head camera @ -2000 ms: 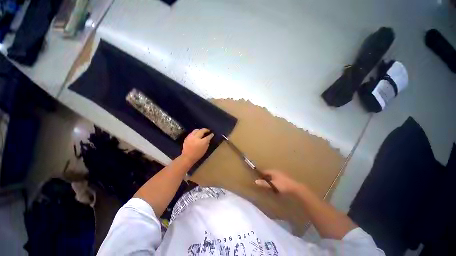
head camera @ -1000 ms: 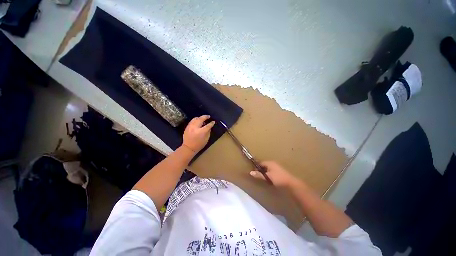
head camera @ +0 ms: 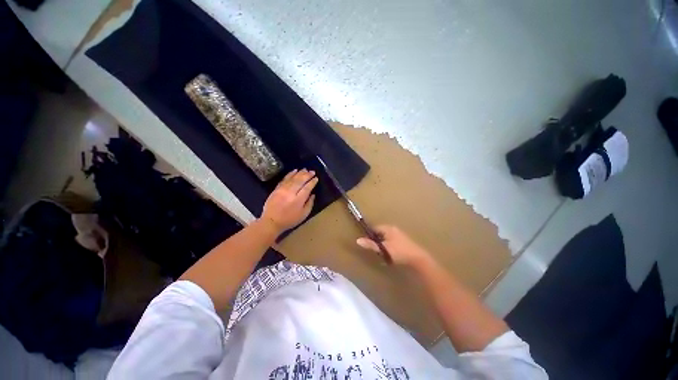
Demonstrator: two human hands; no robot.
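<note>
A long black fabric piece (head camera: 223, 70) lies flat on the table, its near end over brown paper (head camera: 416, 215). A mottled silver-brown bar weight (head camera: 233, 128) rests on the fabric. My left hand (head camera: 291, 200) lies on the fabric's near end just below the weight, fingers spread, pressing with nothing visibly held. My right hand (head camera: 392, 245) is closed around the dark handles of the shears (head camera: 352, 210). The blades point up and left, with the tips over the fabric near my left fingertips. Whether the blades are parted is unclear.
Rolled black bundles lie at the right, one plain (head camera: 569, 130) and one with a white band (head camera: 595, 165). Dark fabric sheets (head camera: 580, 297) cover the lower right. Black scraps (head camera: 141, 200) and a dark-filled bag (head camera: 52, 274) are beside the table at the left. The pale table (head camera: 446, 59) extends beyond.
The shears' tips have moved further up over the fabric. My left hand has flattened and spread its fingers on the cloth. The camera view has shifted slightly.
</note>
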